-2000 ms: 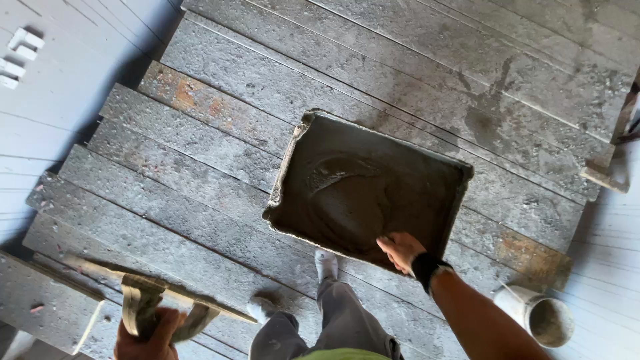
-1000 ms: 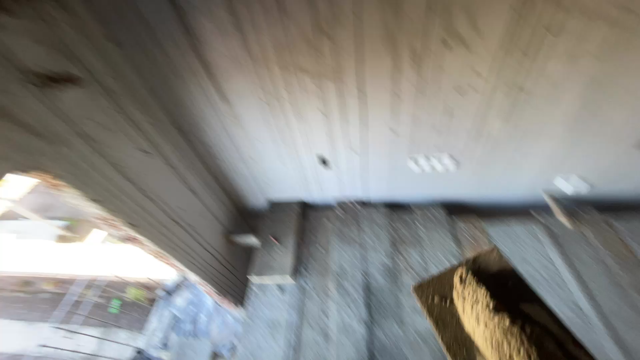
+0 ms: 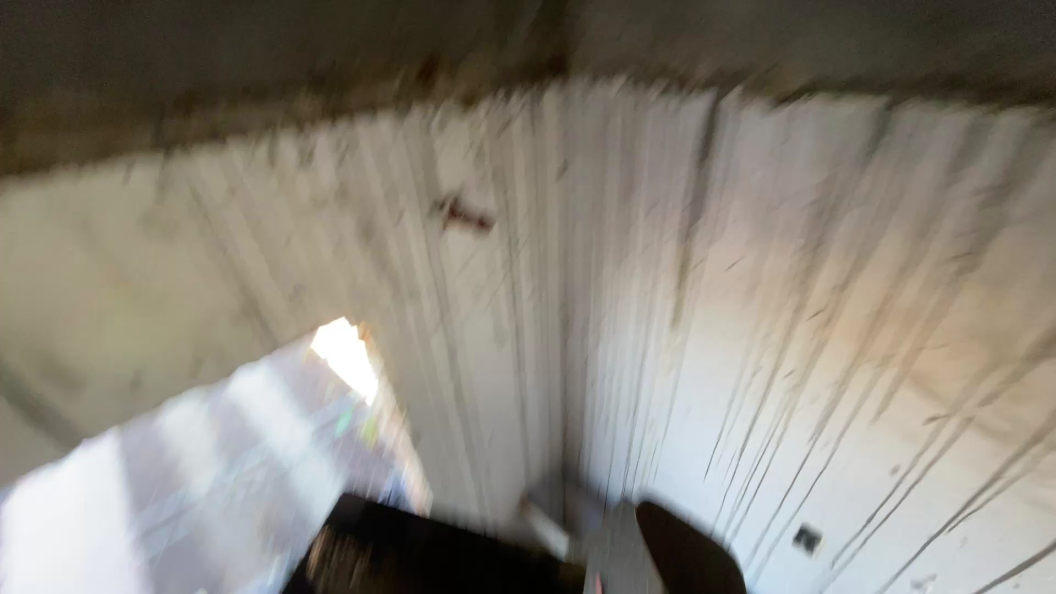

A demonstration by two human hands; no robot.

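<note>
Neither my left hand nor my right hand can be made out. A dark, flat board [image 3: 437, 554] juts into the bottom of the view, with a blurred brownish patch on its left part. To its right, a dark rounded shape [image 3: 691, 551] rises from the bottom edge; blur hides what it is. Whatever holds either thing lies below the frame.
Two drip-streaked walls [image 3: 495, 330] meet in a corner under a dark, rough ceiling [image 3: 528, 41]. A reddish-brown piece [image 3: 466, 216] sticks to the left wall, beside a bright opening [image 3: 206, 470]. A small dark box [image 3: 808, 539] sits in the right wall.
The view has swung up from the plank platform and mortar tub to the wall corner and ceiling. Both hands, seen two seconds ago, have left view. The mortar mound on the board was plain one second ago.
</note>
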